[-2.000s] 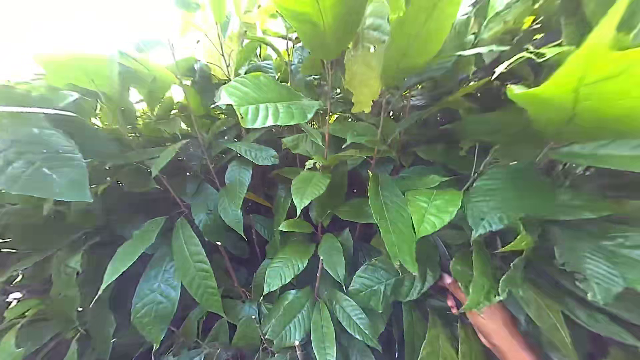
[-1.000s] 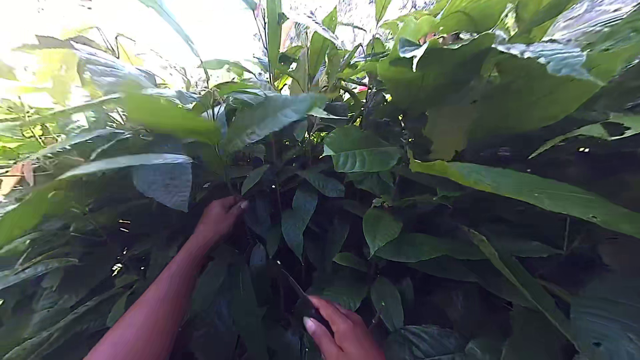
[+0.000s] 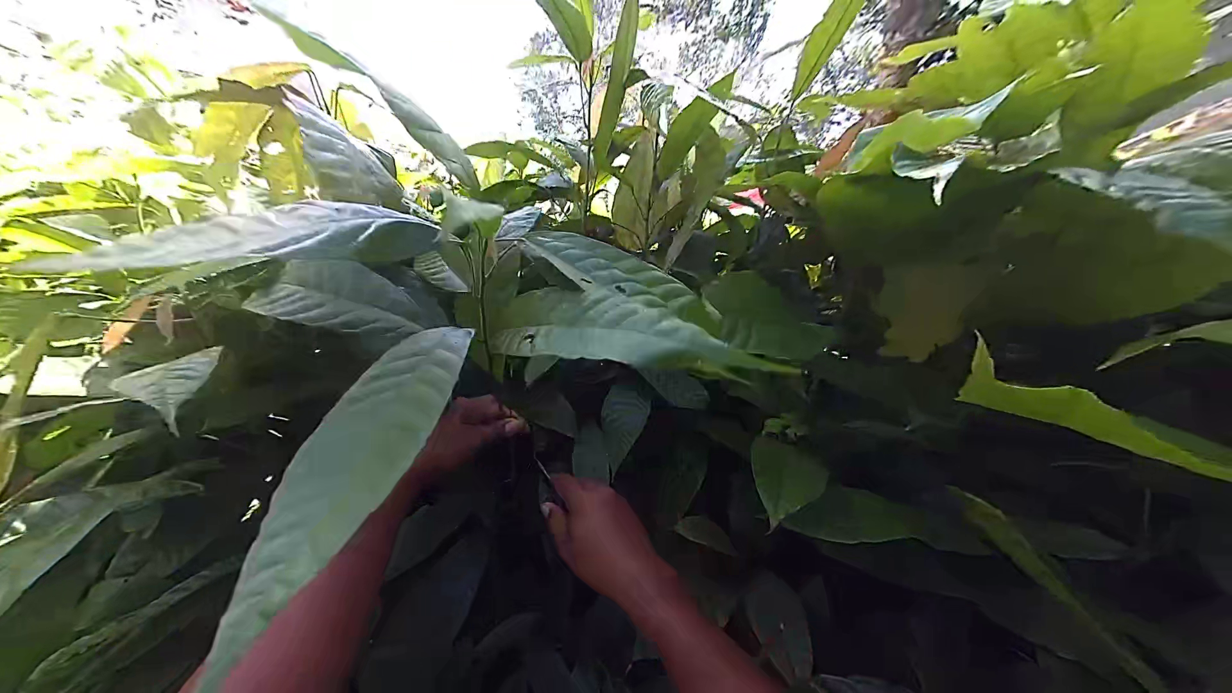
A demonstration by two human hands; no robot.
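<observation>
Among dense leafy plants, my left hand (image 3: 474, 428) is closed around the thin green stem (image 3: 487, 318) of a young plant, partly behind a long broad leaf (image 3: 356, 462) that also crosses my forearm. My right hand (image 3: 602, 534) is just below and to the right of it, gripping a thin tool with a narrow blade (image 3: 543, 469). The tip of the blade points up toward the stem near my left fingers. Most of the tool is hidden in my fist and in shade, so its exact kind cannot be told.
Large ribbed leaves (image 3: 616, 322) overhang both hands. A curled yellow-green leaf (image 3: 1088, 414) reaches in from the right, and broad lobed leaves (image 3: 1059, 231) hang at upper right. A tree trunk (image 3: 910, 38) rises behind the foliage.
My right hand with the blade has come up close beside my left hand, which was farther off at the left a second ago. Two seconds ago only one hand showed, at lower right.
</observation>
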